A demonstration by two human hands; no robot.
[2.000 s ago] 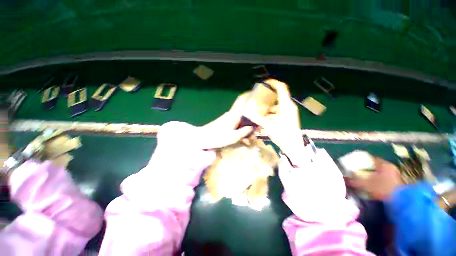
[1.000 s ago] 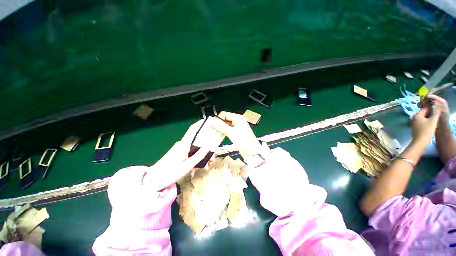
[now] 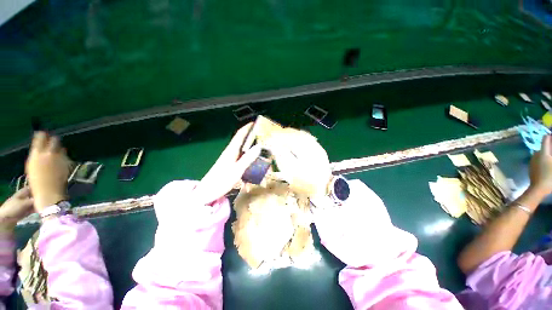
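Note:
My left hand (image 3: 229, 162) and my right hand (image 3: 298, 158) are together above the bench edge in the middle of the view. Between them they hold a small dark piece (image 3: 256, 170) with a tan face (image 3: 266, 129) showing above it. The fingers hide much of the piece, so its full shape cannot be told. A loose pile of ragged tan backing paper (image 3: 271, 227) lies just below my hands on the dark green bench.
Window-frame pieces (image 3: 131, 163) and tan-faced panels (image 3: 178, 126) lie spaced on the green strip (image 3: 200, 148) beyond the pale bench edge (image 3: 417, 148). Neighbours' hands (image 3: 48, 172) are at left and right. Another tan paper pile (image 3: 481, 191) and light-blue strips (image 3: 532, 133) are at right.
The held piece has turned, and its dark face now shows between my hands. A left neighbour's hands have come in over the pieces at left. The view has shifted.

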